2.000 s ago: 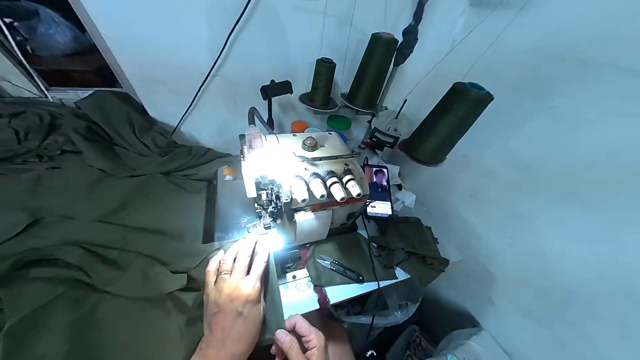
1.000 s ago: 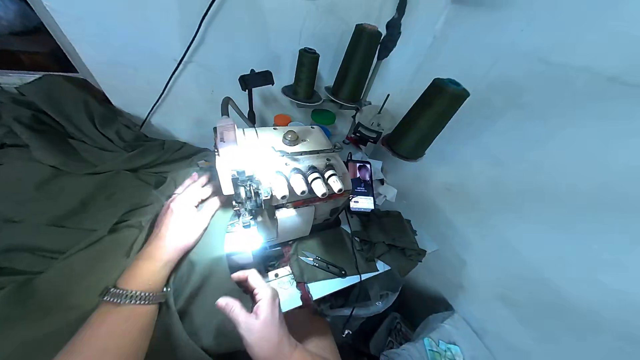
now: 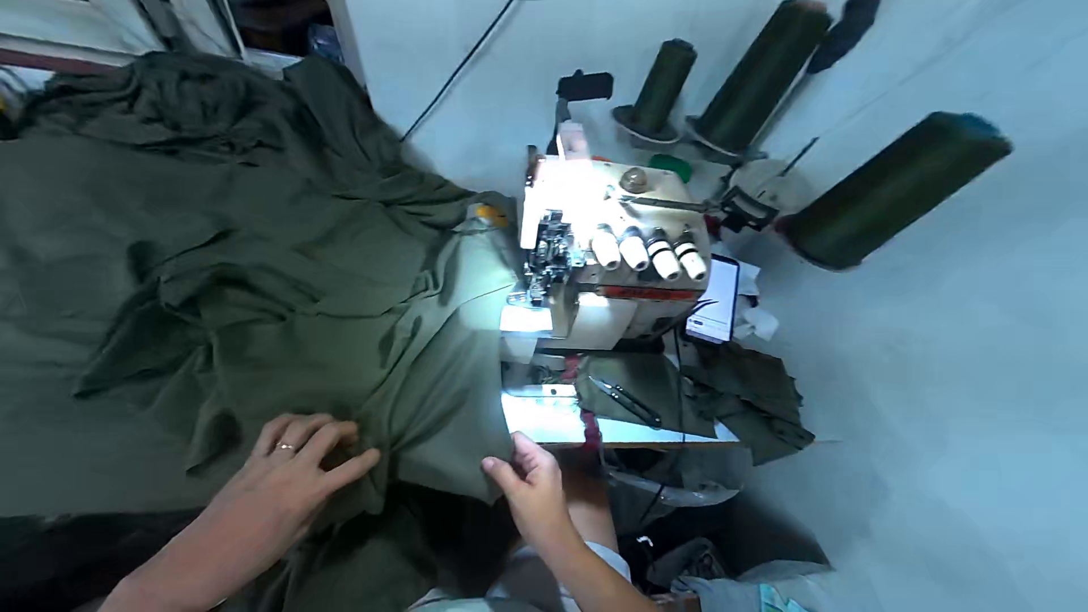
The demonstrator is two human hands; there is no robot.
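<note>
Dark olive fabric [image 3: 340, 280] spreads over the left side of the table, its right edge running beside the needle area of a lit overlock sewing machine [image 3: 620, 221]. My left hand [image 3: 297, 467], with a ring on one finger, rests on the cloth with its fingers spread and slightly bent. Below the machine, my right hand [image 3: 531, 484] pinches the fabric's right edge between thumb and fingers. Black thread snips [image 3: 627, 402] lie on an olive cloth piece right of the lit plate.
Several dark green thread cones [image 3: 897, 191] stand behind and right of the machine. A lit smartphone [image 3: 712, 299] leans by its right side, near crumpled dark scraps [image 3: 752, 399]. A black cable hangs over the table's front edge. Plastic bags lie below, and a wall bounds the right.
My left hand has moved from beside the machine down toward the front of the cloth. The right hand, apart from the cloth a second ago, now pinches its edge. The view has shifted.
</note>
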